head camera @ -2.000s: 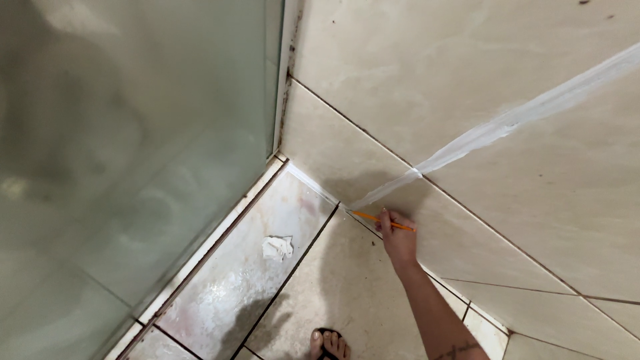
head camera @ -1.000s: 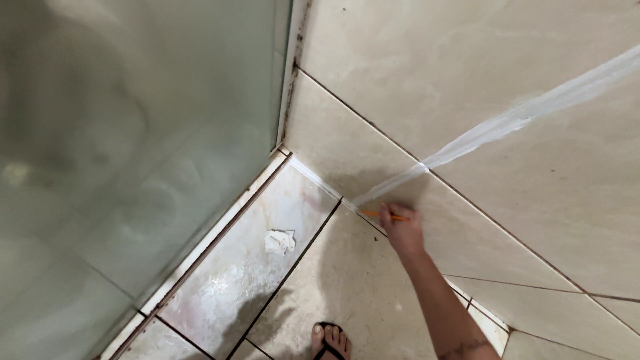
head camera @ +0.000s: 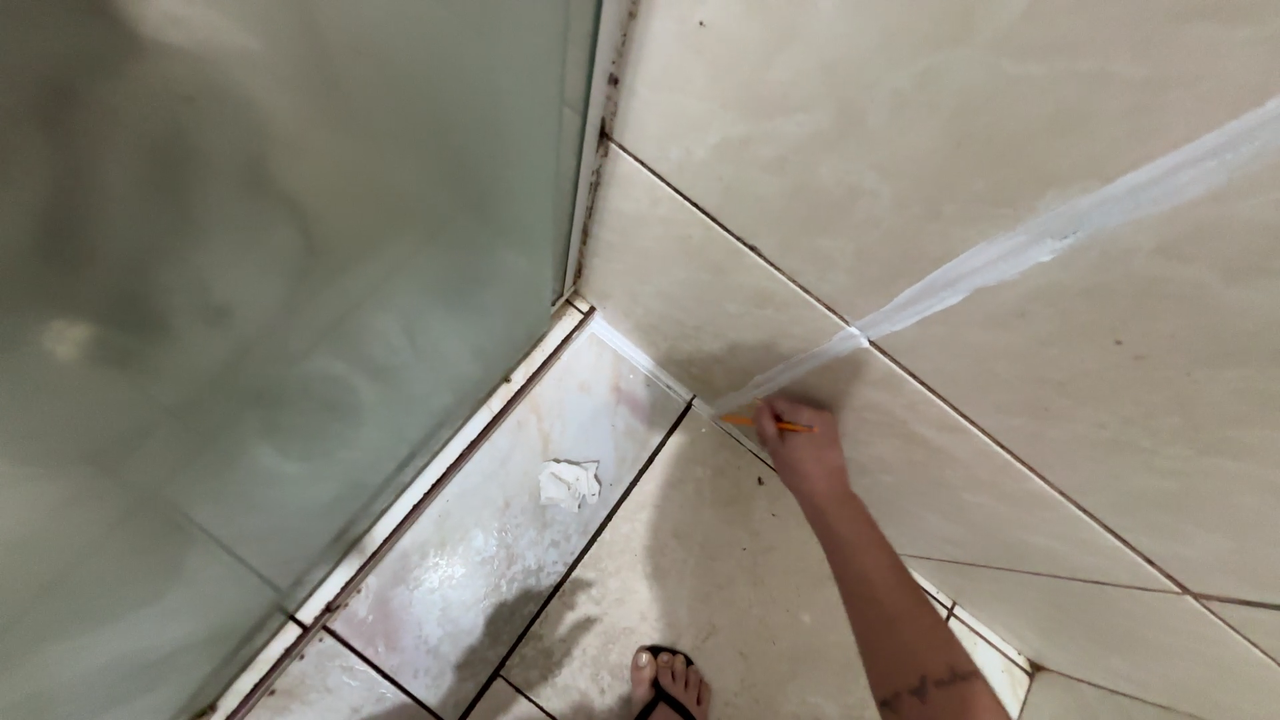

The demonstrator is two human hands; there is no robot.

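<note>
My right hand holds a slim orange-handled brush or similar tool low against the wall, its tip at the joint where the wall tiles meet the floor tiles. A white coated strip runs down the wall seam to that spot. From there a white line follows the wall's foot toward the glass panel. A crumpled white scrap lies on the floor tile to the left. My left hand is out of view.
A frosted glass panel fills the left side above a pale sill with dark joints. My foot in a black flip-flop stands on the floor tiles at the bottom. Dark specks lie by the wall.
</note>
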